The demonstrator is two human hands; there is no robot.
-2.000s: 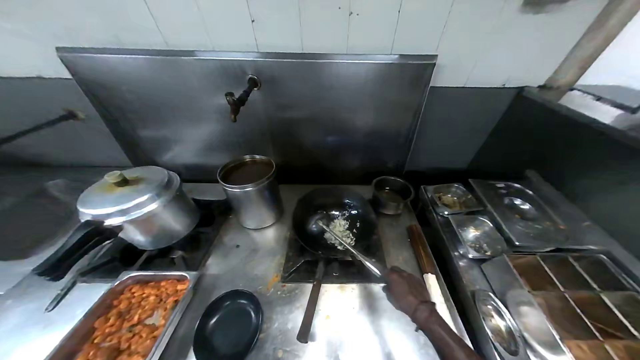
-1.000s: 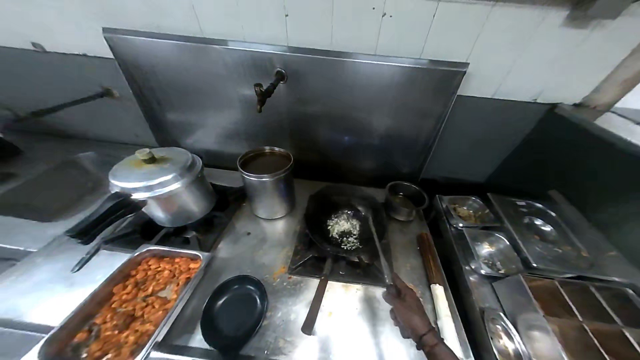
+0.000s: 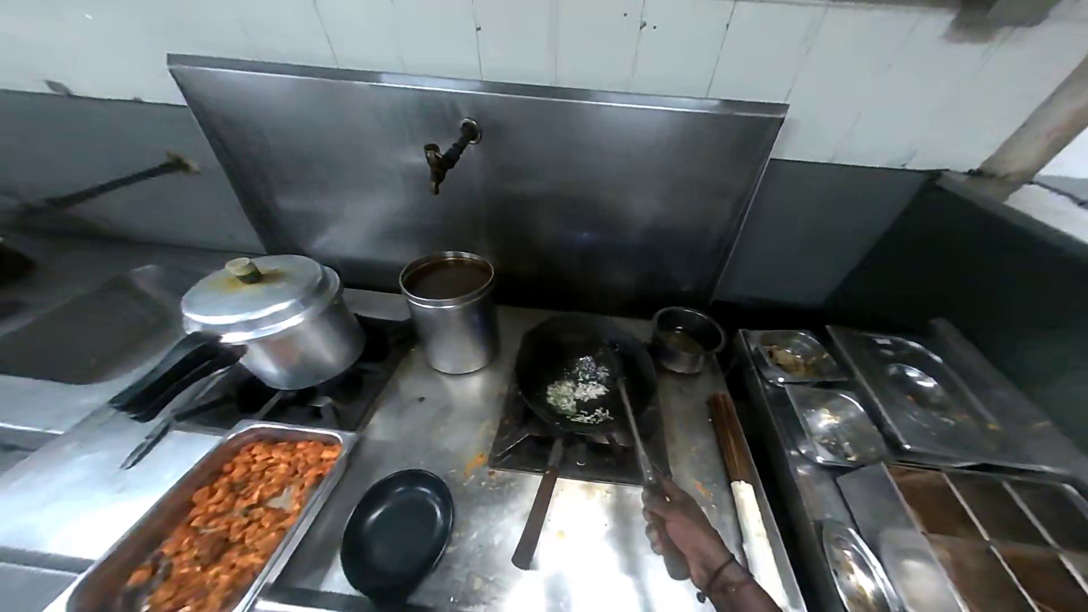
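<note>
My right hand [image 3: 680, 525] grips the handle of a long metal ladle [image 3: 636, 425]. Its far end lies inside a black wok [image 3: 585, 374] on a burner, at the wok's right side. Chopped pale pieces, perhaps garlic or onion [image 3: 578, 393], lie in the middle of the wok. The wok's long handle [image 3: 539, 518] points toward me, with no hand on it. Nearest to the wok are a small metal pot [image 3: 687, 338] at its right and a tall steel container of brown liquid [image 3: 450, 314] at its left. My left hand is out of view.
A pressure cooker [image 3: 280, 319] stands on the left burner, its black handles toward me. In front are a steel tray of orange food pieces [image 3: 327, 501] and a black bowl [image 3: 397, 534]. A stick brush [image 3: 741, 484], a compartment box [image 3: 986, 527] and steel pans [image 3: 837, 425] stand right. A tap [image 3: 450, 155] juts behind.
The ladle's far end has moved from the middle of the wok to its right side, still in my right hand. The pale pieces are spread differently. The view has shifted somewhat.
</note>
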